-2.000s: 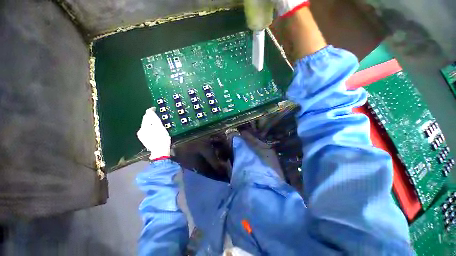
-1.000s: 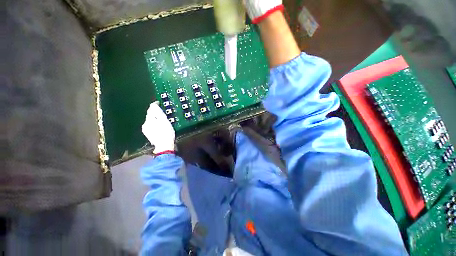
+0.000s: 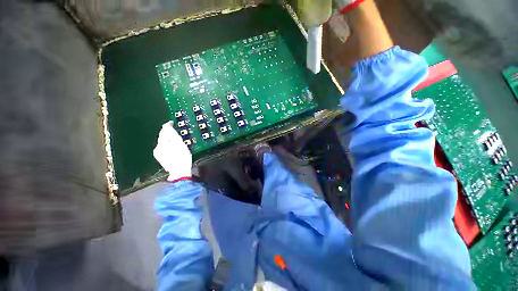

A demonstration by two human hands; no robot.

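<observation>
A large green circuit board [image 3: 238, 85] lies on the dark green booth floor [image 3: 133, 96], with rows of small black-and-white parts at its lower left. My left hand [image 3: 174, 152], in a white glove with a red cuff edge, holds the board's lower left corner. My right hand [image 3: 342, 4] is mostly cut off by the top edge; only a bit of glove and the red cuff show. It holds the cream-yellow air blow gun [image 3: 314, 40], whose pale nozzle points down near the booth's right edge, to the right of the board.
Grey booth walls [image 3: 51, 131] with crusty cream sealant stand at the left and top. At the right, another circuit board [image 3: 466, 148] lies over a red-orange mat [image 3: 467, 221]. A further board [image 3: 497, 256] lies at the lower right, and a board's corner [image 3: 512, 79] shows at the right edge.
The blow gun and my right hand moved left over the board, then back right, past its right edge. My left hand stays at the board's corner.
</observation>
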